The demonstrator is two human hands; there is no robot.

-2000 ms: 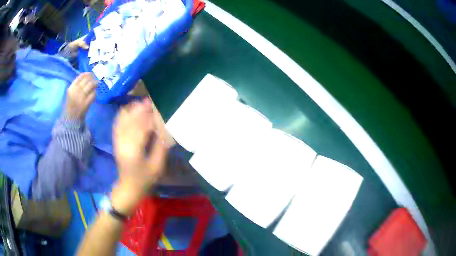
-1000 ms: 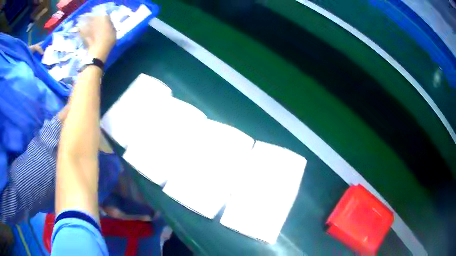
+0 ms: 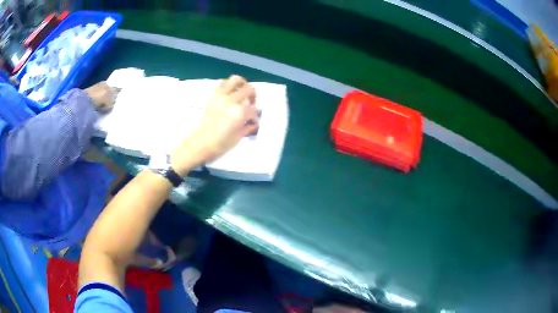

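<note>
White stacks (image 3: 263, 156) lie side by side on the dark-green bench, their tops washed out. My left hand (image 3: 229, 116), with a black band at the wrist, comes from the lower left and is over the rightmost stack. Its fingers are curled and blurred, with a shadow under the fingertips; I cannot tell whether they hold anything. A skin-toned patch at the bottom edge may be part of my right hand (image 3: 339, 309), but it is almost wholly cut off.
Red trays (image 3: 382, 128) are stacked right of the white stacks. A blue bin (image 3: 76, 76) of small white pieces stands at the upper left. A co-worker's hand (image 3: 101, 96) is at the leftmost stack. A red stool (image 3: 64, 284) stands at the lower left below the bench (image 3: 318, 208).
My left hand has moved from the blue bin rightward to the rightmost white stack. The view has turned, so the red trays and white stacks sit higher. The co-worker's hand now reaches the leftmost stack.
</note>
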